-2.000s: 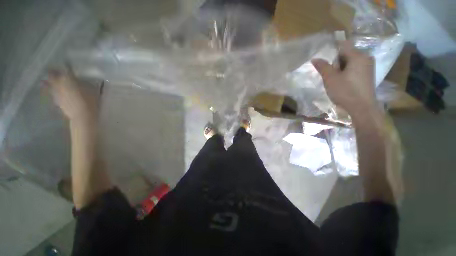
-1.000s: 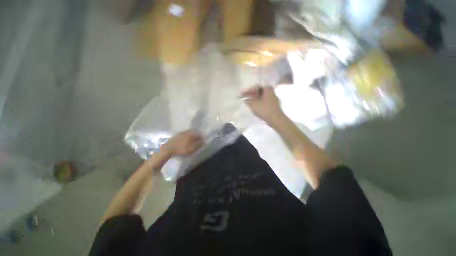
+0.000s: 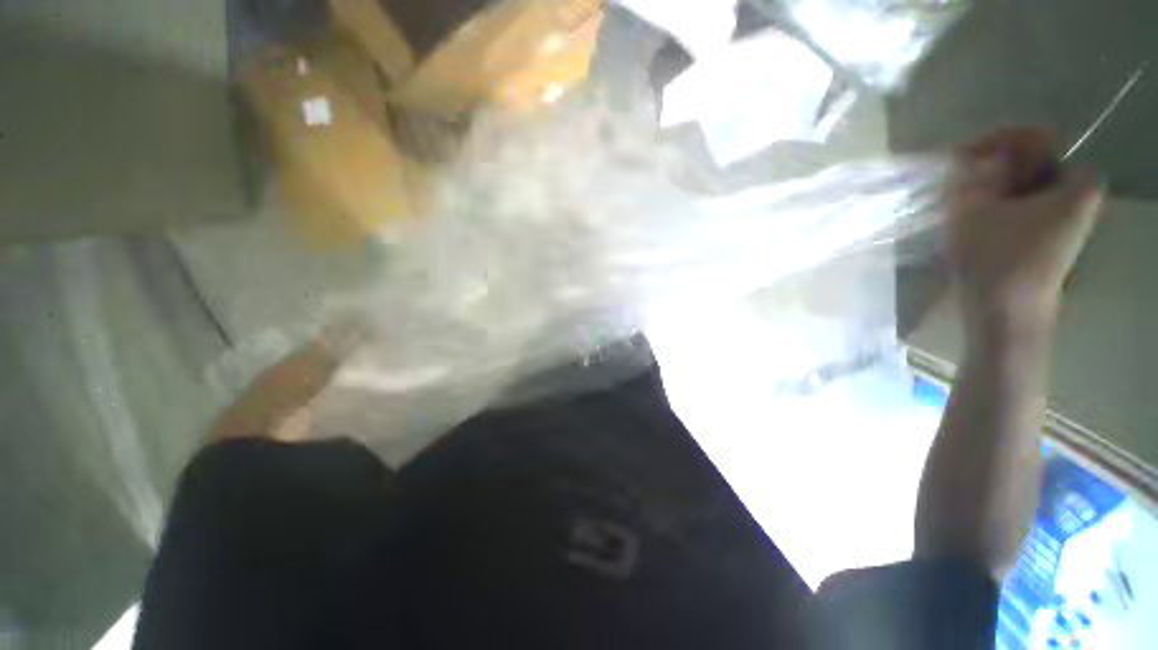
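Observation:
A large clear plastic bag (image 3: 546, 254) is stretched across the front of my body, blurred and see-through. My right hand (image 3: 1022, 191) is closed on its gathered end, out at the right. My left hand (image 3: 324, 362) is at the left side of the bag, blurred and partly covered by the plastic, so its fingers cannot be made out.
An open brown carton (image 3: 495, 57) lies at the top, its flap (image 3: 337, 152) with a small white label. White sheets (image 3: 749, 95) and shiny plastic (image 3: 876, 32) lie to its right. A blue and white printed thing (image 3: 1079, 559) is at the lower right.
My right hand has moved out to the right, pulling the bag's end with it. My left hand has moved left. The view has shifted, and the blue and white printed thing has come into view.

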